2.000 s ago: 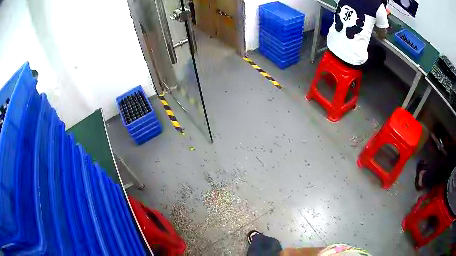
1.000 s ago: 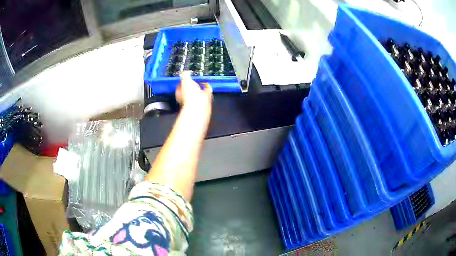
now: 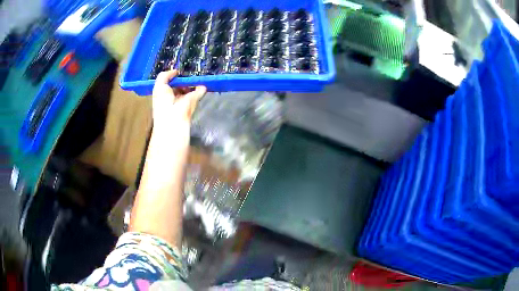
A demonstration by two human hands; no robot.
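A blue tray (image 3: 244, 83) is at the top centre, off the bench. It holds tight rows of small black assemblies (image 3: 239, 42) with pale lines between the rows. My left hand (image 3: 175, 101) grips the tray's near rim towards its left end, with one digit over the rim and the others partly hidden at its underside. The tray's far edge is cut off by the picture's top. My right hand is not in view.
A tall stack of blue trays (image 3: 455, 170) leans across the right. Blurred clear packaging (image 3: 239, 122) and brown cardboard (image 3: 122, 108) lie below and left of the tray. A green bench (image 3: 313, 182) is at centre; another, with a small blue tray (image 3: 42, 116), is far left.
My left hand now holds the tray, which was at the conveyor machine's end, away from the machine. The view has turned left; the machine and tray stack show further right. Two seconds ago the view faced the floor.
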